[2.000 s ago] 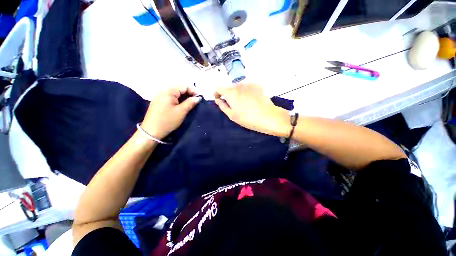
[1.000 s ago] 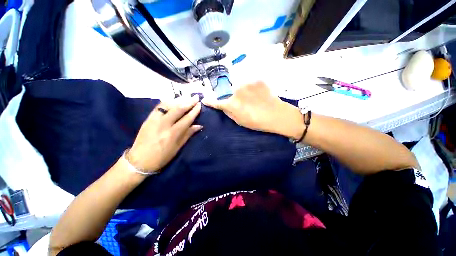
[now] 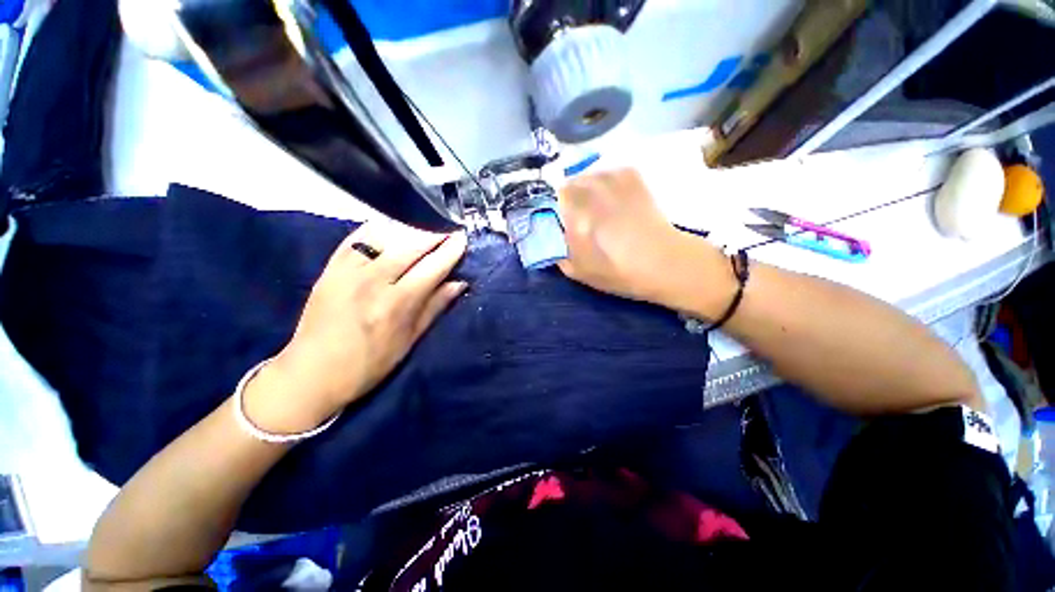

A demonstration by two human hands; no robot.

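A dark navy garment panel [image 3: 521, 359] lies across the table, its upper edge under the presser foot [image 3: 476, 215]. A blue-grey attachment [image 3: 539, 236] sits just right of the foot, over the cloth. My left hand [image 3: 376, 303] holds the cloth down left of the foot, fingertips close to it; a small dark mark or item shows at its fingers. My right hand [image 3: 619, 237] is curled at the cloth's upper edge, right of the attachment; its fingertips are partly hidden.
The white machine head [image 3: 463, 81] stands over the cloth. Snips with pink and blue handles [image 3: 819, 238] lie right, with a pale round object [image 3: 969, 194] and an orange item [image 3: 1022, 190] beyond. A ruler strip [image 3: 740, 382] runs along the front edge. Dark cloth [image 3: 58, 104] lies far left.
The cloth's edge has come under the foot. My left hand has flattened beside it, and my right hand has moved up beside the attachment. The view has moved closer to the machine.
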